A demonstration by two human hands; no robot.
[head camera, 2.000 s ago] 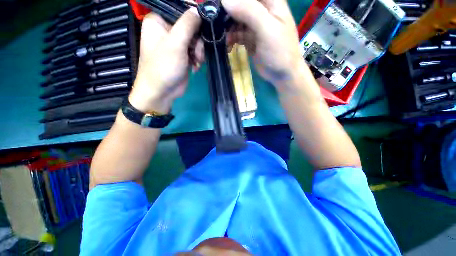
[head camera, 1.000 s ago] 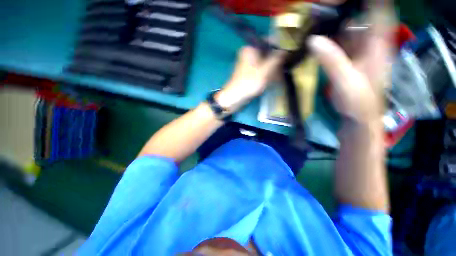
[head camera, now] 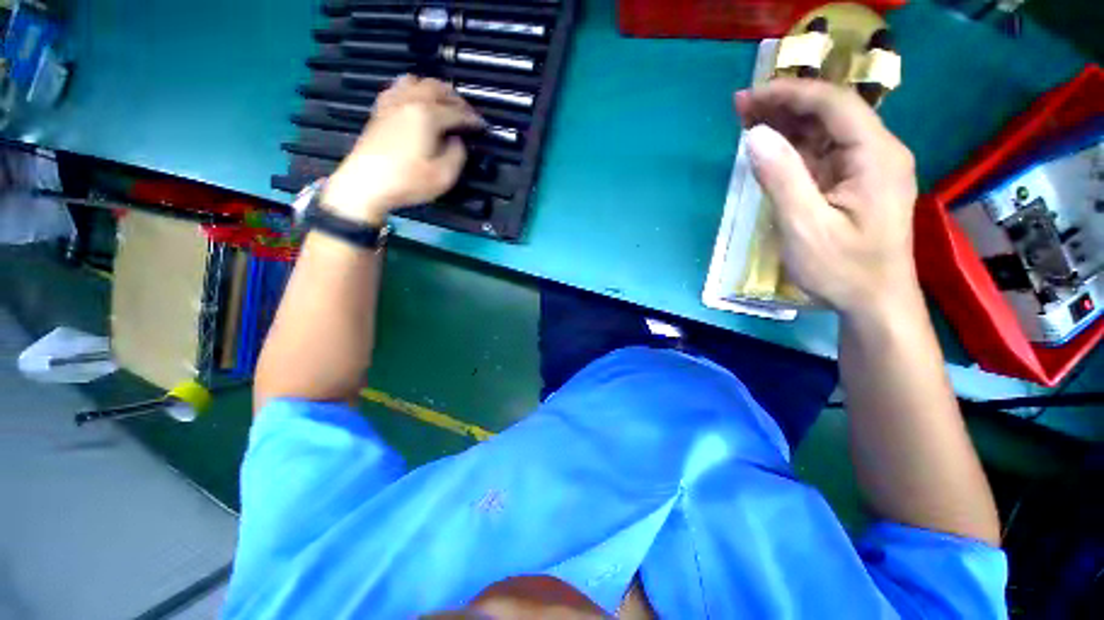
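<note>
My left hand [head camera: 412, 148] is over the black tray [head camera: 541, 133], fingers curled down at a black unit with a silver section [head camera: 499, 131]. The fingertips are partly hidden, so I cannot tell if they grip it. My right hand [head camera: 835, 188] is open and empty, fingers loosely bent, above the cream jig [head camera: 765, 269]. The jig's round brass-coloured end [head camera: 844, 24] shows beyond the hand, with cream blocks and black pieces on it. No leg assembly shows in the jig; the hand covers its middle.
A red bin [head camera: 714, 15] is at the top edge. A red tray [head camera: 956, 260] at the right holds the white-grey screw feeder [head camera: 1044, 260]. Rows of black units [head camera: 363, 75] lie in the black tray. A rack with coloured sheets [head camera: 236, 303] stands below the green bench [head camera: 630, 182].
The black leg assembly has left the space between my hands. My left hand has moved left to the black tray. My right hand has opened over the jig. The view has shifted left.
</note>
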